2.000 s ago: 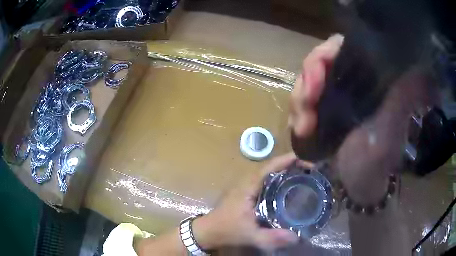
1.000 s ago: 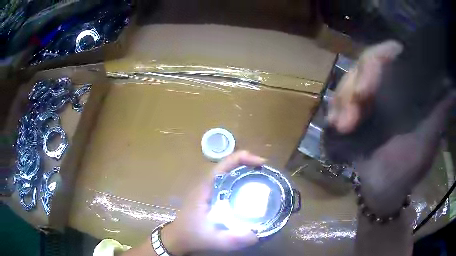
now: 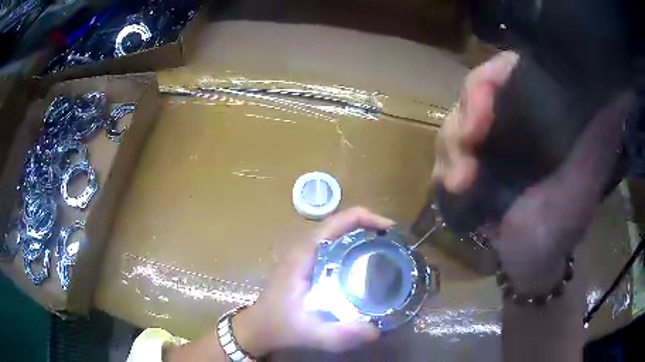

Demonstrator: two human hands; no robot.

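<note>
My left hand [image 3: 311, 297] is closed around a speaker body with a chrome end ring [image 3: 417, 272] and a round, glaring disc [image 3: 378, 279] in its top, facing up. My right hand [image 3: 470, 134] grips a large dark blurred tool [image 3: 516, 141], likely an electric screwdriver, close to the camera. A thin bit [image 3: 427, 234] runs from the tool toward the upper right rim of the ring; whether it touches is unclear. A small white ring with a grey centre [image 3: 316, 195] lies on the bench just above my left hand.
A cardboard tray [image 3: 117, 205] of chrome rings stands at the left. A second carton [image 3: 120, 60] of dark, shiny parts is at the upper left. The bench [image 3: 212, 184] is covered in brown cardboard and shiny film. A black cable [image 3: 615, 286] runs along the right edge.
The view has shifted. The tool came away from the speaker body, uncovering metal bins on the right, and is now back near the ring with its bit showing. My left hand keeps its hold.
</note>
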